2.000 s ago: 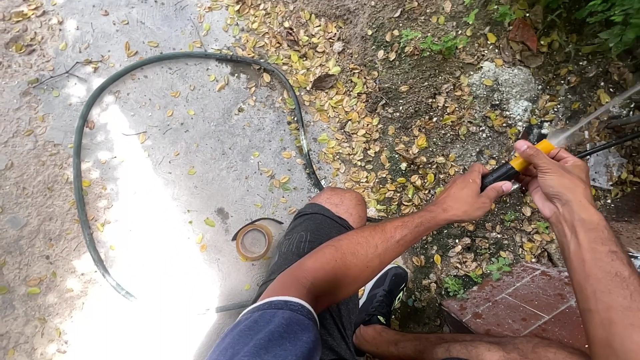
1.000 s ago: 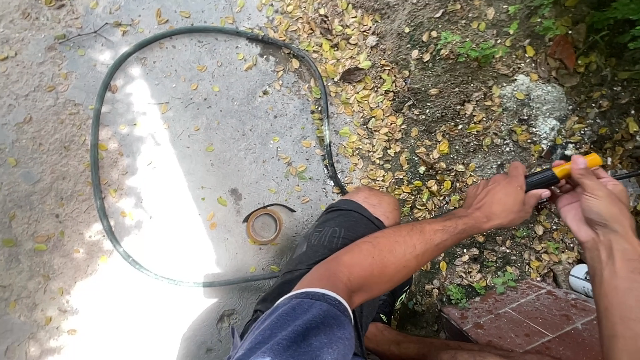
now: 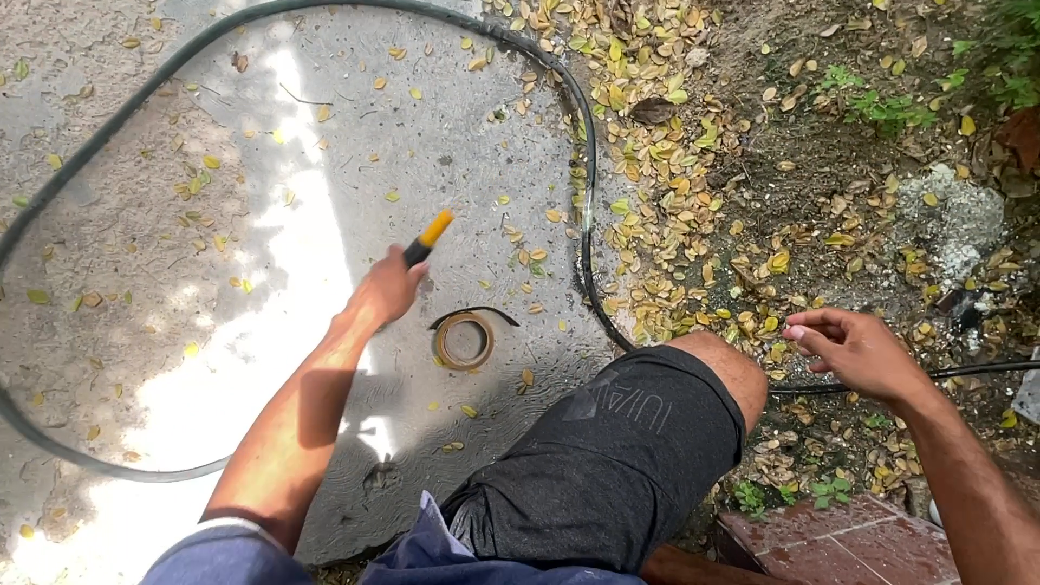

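My left hand point(image 3: 388, 288) grips a black and yellow hose nozzle point(image 3: 431, 236), its yellow tip pointing up and to the right over the concrete. Below and to the right of that hand, a roll of brown tape point(image 3: 463, 341) lies flat, with a short black strip point(image 3: 479, 310) along its top edge. My right hand point(image 3: 849, 348) is apart over the soil at the right, fingers curled with a gap between them and nothing visible in them. A dark green garden hose point(image 3: 591, 162) loops over the concrete and passes behind my knee. Whether it joins the nozzle is hidden.
Fallen yellow leaves point(image 3: 658, 195) cover the border between concrete point(image 3: 439, 146) and soil. A red tiled step point(image 3: 853, 540) is at the lower right, and green plants point(image 3: 890, 110) grow at the upper right. My bent knee point(image 3: 723, 374) lies between my hands.
My left hand has moved left with the nozzle, from the soil side to above the concrete. My right hand has let go of the nozzle. Water sprayed from it two seconds ago; no spray shows now.
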